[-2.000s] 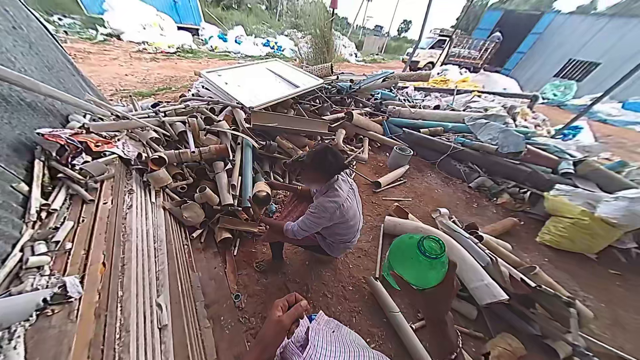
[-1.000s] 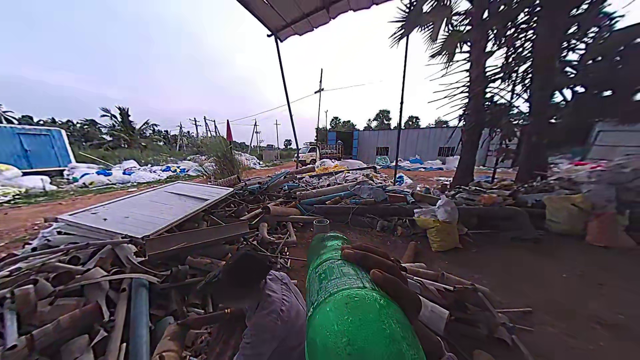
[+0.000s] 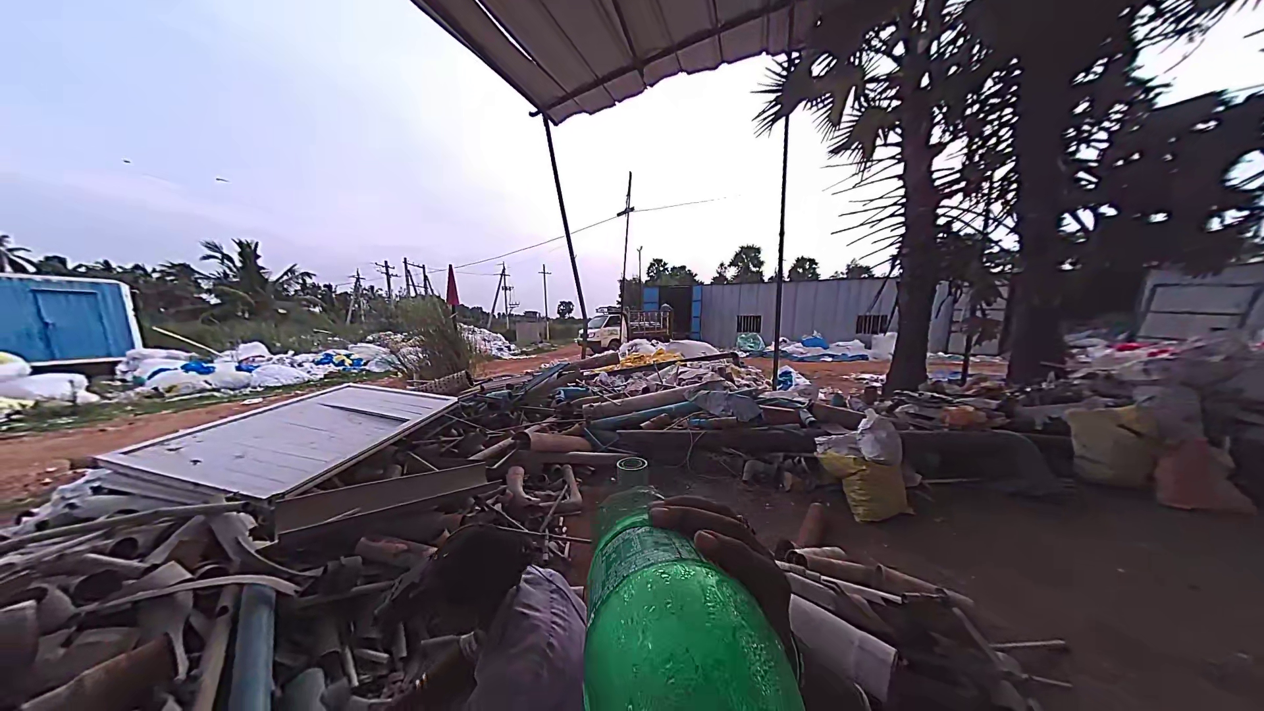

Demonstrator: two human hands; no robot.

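Observation:
A green plastic bottle (image 3: 676, 612) stands out large at the bottom middle of the head view, its open neck pointing away from me and its base end cut off by the frame. My right hand (image 3: 736, 558) is wrapped around its right side, fingers over the upper part. Water drops or wet marks show on the green plastic. My left hand is out of view. Just left of the bottle, low in the frame, is a co-worker in a light shirt (image 3: 533, 642), head bent down.
Heaped scrap pipes (image 3: 128, 612) lie at the left, with a white panel (image 3: 286, 439) on top. More pipes (image 3: 849, 632) lie at the right. A yellow sack (image 3: 869, 484) stands beyond them. A sheet-metal roof (image 3: 652, 39) hangs overhead on thin poles; a truck (image 3: 604, 329) is far off.
The view has tilted up strongly from the ground to the sky. The bottle, upright-looking with its mouth toward me two seconds ago, now points away. My left hand has left the view.

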